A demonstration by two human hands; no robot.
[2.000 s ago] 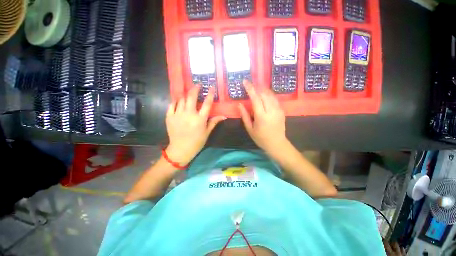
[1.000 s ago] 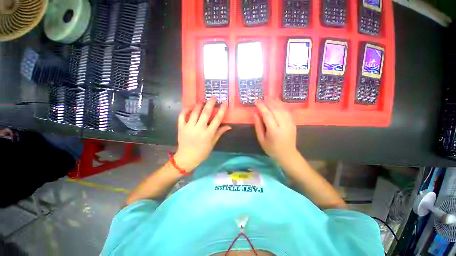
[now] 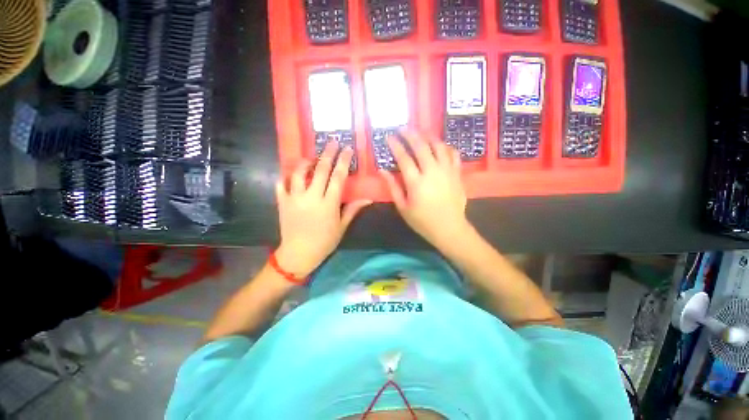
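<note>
A red tray (image 3: 538, 182) holds keypad phones in two rows of recesses. In the near row, the leftmost phone (image 3: 332, 102) and the second phone (image 3: 387, 98) have glaring white screens. The third phone (image 3: 466, 86) has a whitish screen; the fourth (image 3: 524, 86) and fifth (image 3: 585, 86) show purple ones. My left hand (image 3: 312, 205) has its fingertips on the leftmost phone's keypad, fingers apart. My right hand (image 3: 431, 184) has its fingertips at the second phone's keypad. Both phones lie in their recesses, ungripped. The far row is cut off by the frame's top.
Black ribbed blister trays (image 3: 123, 123) lie to the left, with a pale tape roll (image 3: 81, 43) and a tan fan (image 3: 18, 37) beyond. Black plastic-lined trays (image 3: 729, 148) are at the right edge. A white fan (image 3: 731, 332) stands lower right. A dark sleeve (image 3: 49, 287) shows lower left.
The view has shifted, so the tray sits further left. My right fingers have moved up onto the second phone's keypad. My left fingers remain at the leftmost phone's keypad.
</note>
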